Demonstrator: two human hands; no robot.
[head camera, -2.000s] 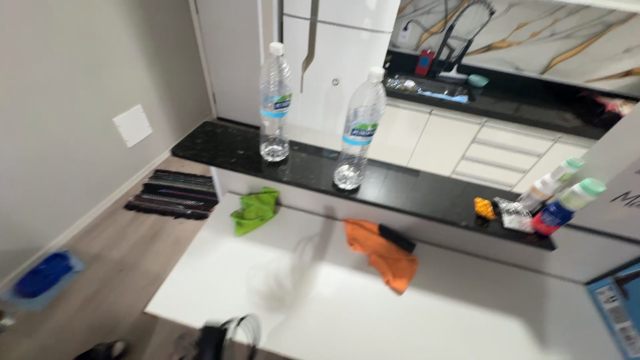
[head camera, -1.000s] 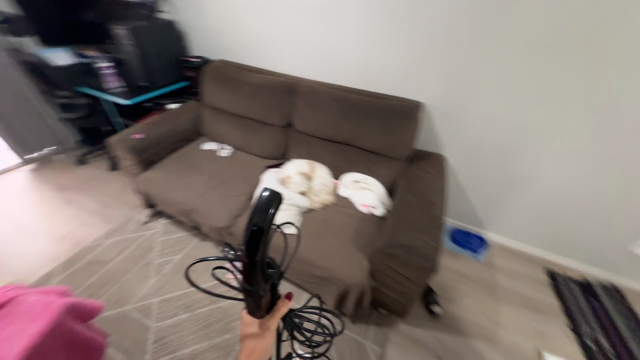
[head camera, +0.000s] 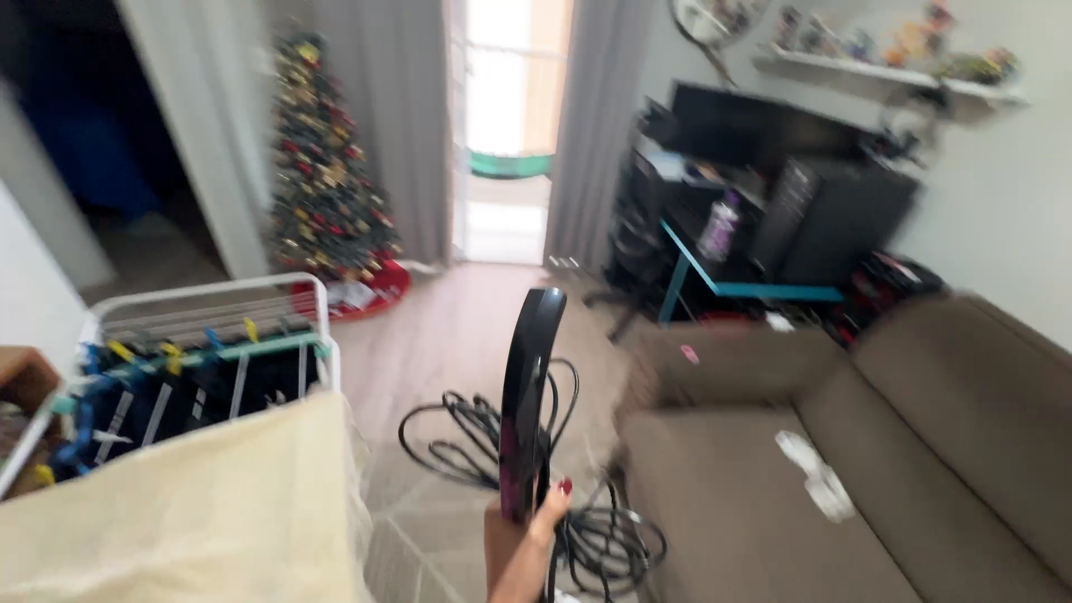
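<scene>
A glossy black corded appliance, shaped like a hair straightener (head camera: 529, 402), stands upright near the middle of the head view. My left hand (head camera: 532, 532) is closed around its lower end, with one red nail showing on the right side. Loops of black cable (head camera: 611, 540) hang at the right of the hand, and more loops spread out to the left behind the appliance. The fingers on the far side are hidden. My right hand is out of view.
A drying rack (head camera: 209, 286) with clipped clothes and a cream cloth (head camera: 209, 511) are at left. A decorated Christmas tree (head camera: 327, 167) stands behind. At right are a brown sofa (head camera: 720, 477) and a desk (head camera: 775, 291) with a monitor (head camera: 762, 126); an office chair (head camera: 632, 226) is beside it.
The view has swung from the counter with bottles, past the sofa, to the tree and desk. My left hand holds the black appliance both one second ago and now.
</scene>
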